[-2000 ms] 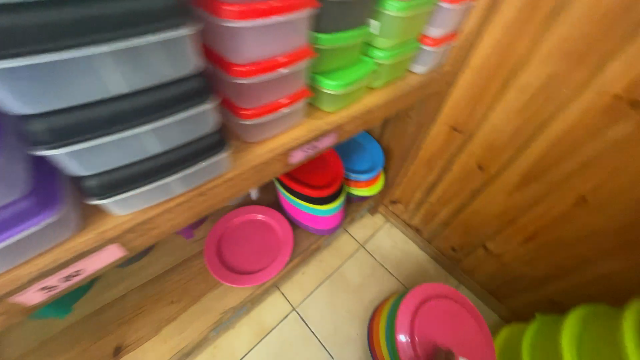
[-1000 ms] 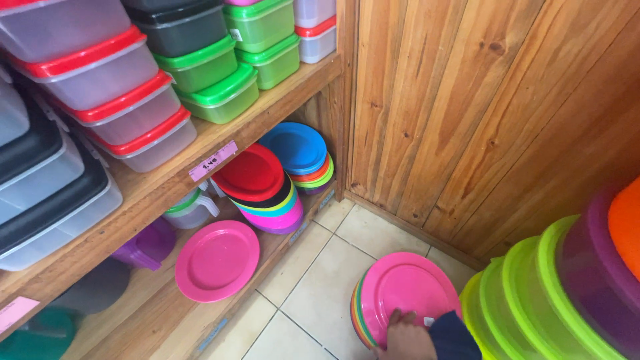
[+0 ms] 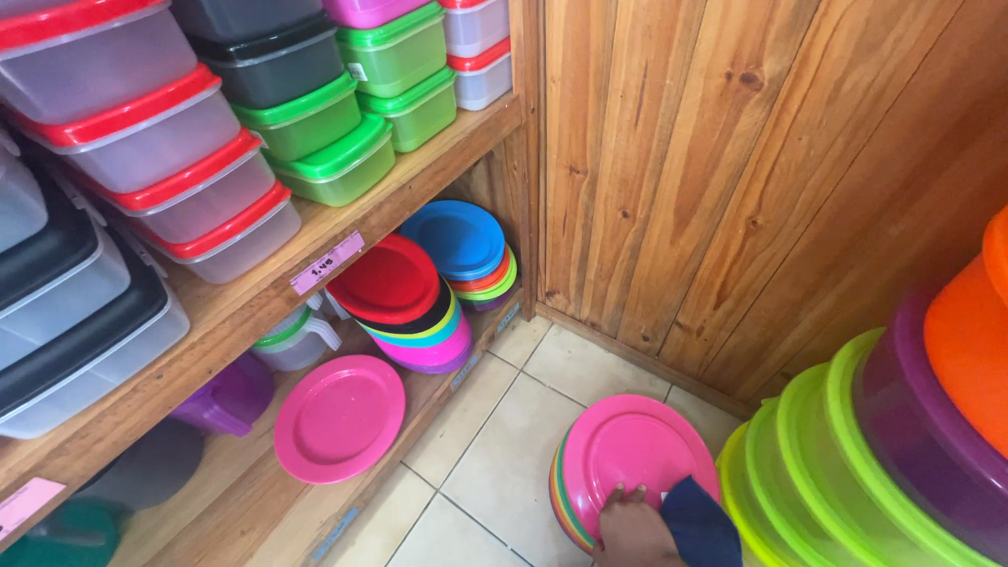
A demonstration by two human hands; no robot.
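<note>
At the bottom right, my right hand [image 3: 636,529], in a dark blue sleeve, rests its fingers on the top pink plastic plate [image 3: 622,441] of a stack on the tiled floor. Plates of other colours, green and orange among them, show at the stack's left edge. Whether the fingers grip the rim is hidden. A single pink plate [image 3: 340,419] lies on the low wooden shelf. Behind it stand a stack with a red plate [image 3: 386,276] on top and another topped by a blue plate [image 3: 457,236]. My left hand is out of view.
Lidded food containers [image 3: 339,153] fill the upper wooden shelf [image 3: 441,173]. A jug with a green rim [image 3: 291,346] and a purple jug [image 3: 228,398] stand below. Nested lime green tubs [image 3: 811,449] with purple and orange ones crowd the right, beside a wood-panelled wall [image 3: 669,157].
My right hand, barely visible at the lower edge two seconds ago, has come further over the pink plate on the floor stack. The view has swung right.
</note>
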